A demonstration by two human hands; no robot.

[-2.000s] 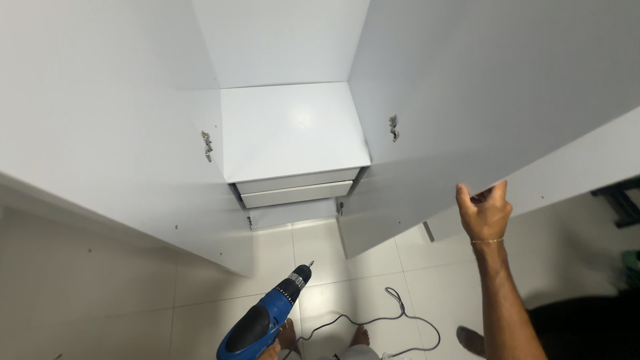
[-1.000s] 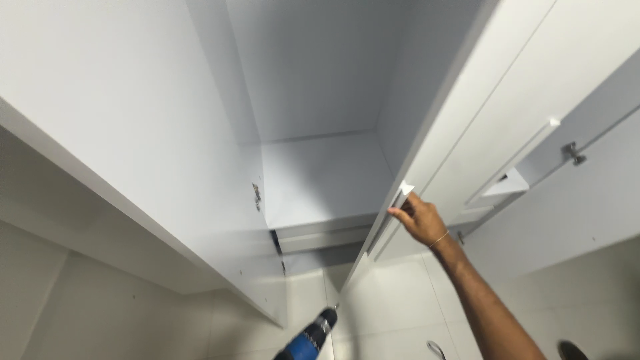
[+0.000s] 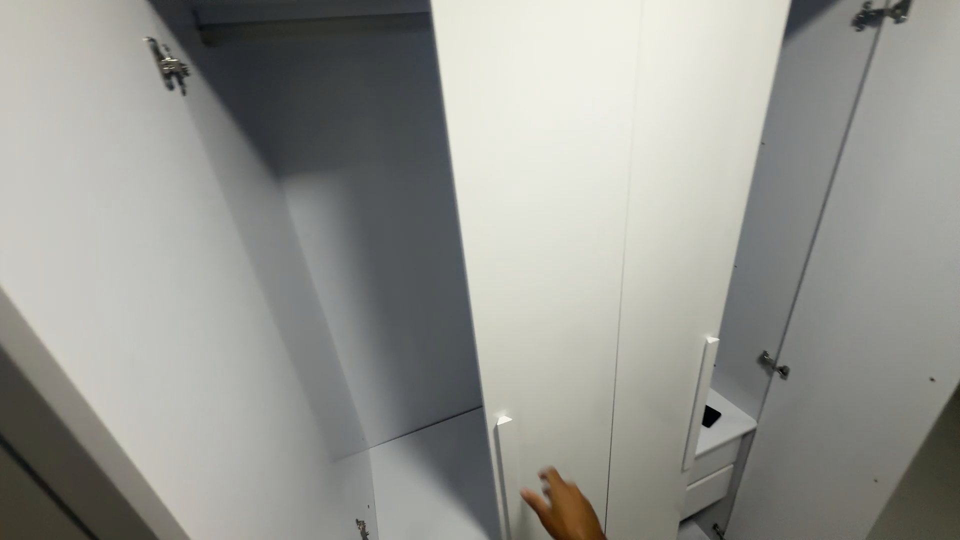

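My right hand (image 3: pixel 564 507) is at the bottom centre, fingers apart and holding nothing. It is in front of a closed white wardrobe door (image 3: pixel 547 225), just right of that door's white bar handle (image 3: pixel 506 472). A second closed door (image 3: pixel 690 187) with its own bar handle (image 3: pixel 700 405) stands to the right. The left door (image 3: pixel 150 262) is swung open, with a metal hinge (image 3: pixel 171 67) on its inner face. My left hand is out of the picture, and the cordless drill seen earlier is not visible now.
At the right another door (image 3: pixel 870 300) stands open on metal hinges (image 3: pixel 774 365). Behind it is a compartment with white drawers (image 3: pixel 710 487) and a dark flat object (image 3: pixel 709 415) on top. Inside the left compartment are a hanging rail (image 3: pixel 315 28) and a white bottom panel (image 3: pixel 427 472).
My right hand swung the middle door shut and has let go of its edge. The view has tilted up, and the blue drill has left the picture.
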